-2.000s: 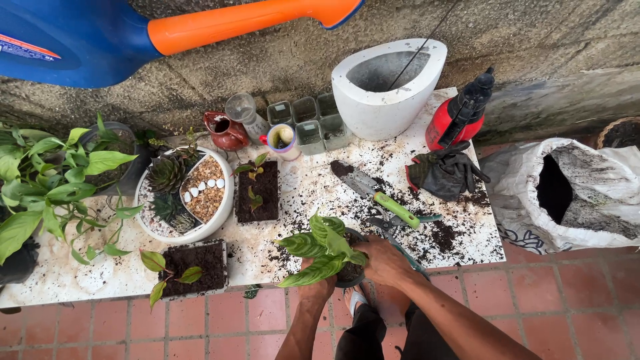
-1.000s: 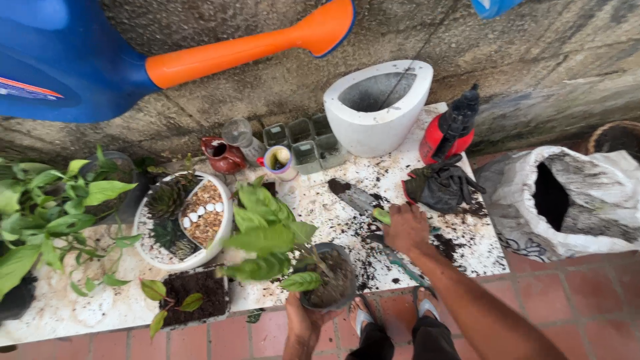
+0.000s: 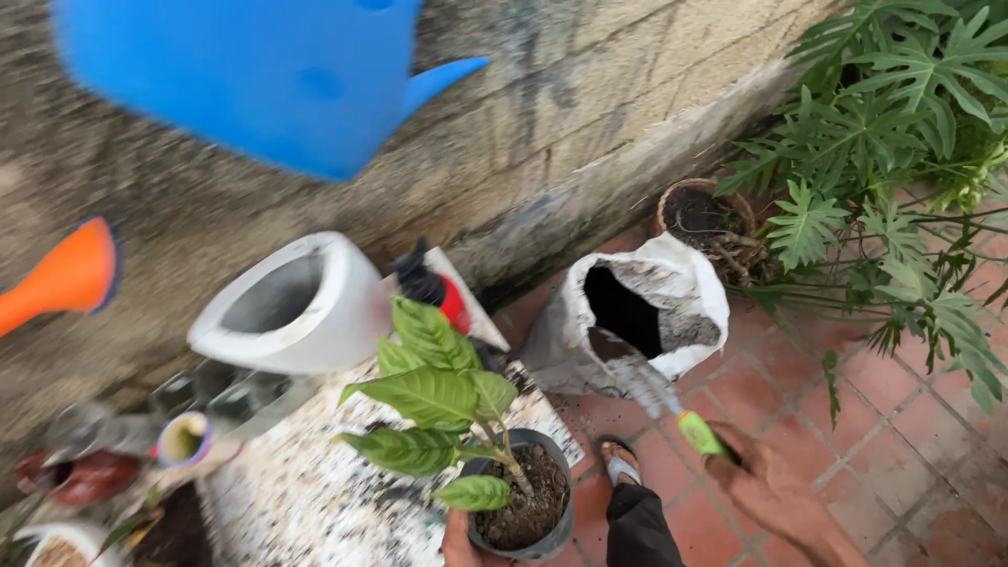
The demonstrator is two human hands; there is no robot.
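My right hand [image 3: 768, 480] grips the green handle of a garden trowel [image 3: 642, 382], whose soil-stained blade is at the mouth of a white sack [image 3: 559, 346] with dark soil [image 3: 622, 307] inside. At the bottom of the view my left hand [image 3: 461, 543] holds a dark plastic pot [image 3: 563, 524] by its left side. A leafy green plant [image 3: 441, 394] stands in the pot's soil, leaning left over the table's edge.
On the soil-strewn white table [image 3: 315, 472] are a white oval planter [image 3: 362, 315], a red spray bottle [image 3: 455, 307], a cup [image 3: 183, 439] and a dark red jug [image 3: 94, 478]. A terracotta pot [image 3: 681, 189] and a large-leaved plant [image 3: 929, 71] stand beyond the sack.
My right hand has lifted the trowel from the table and brought it over to the sack. The potted plant remains in my left hand. The view has swung right.
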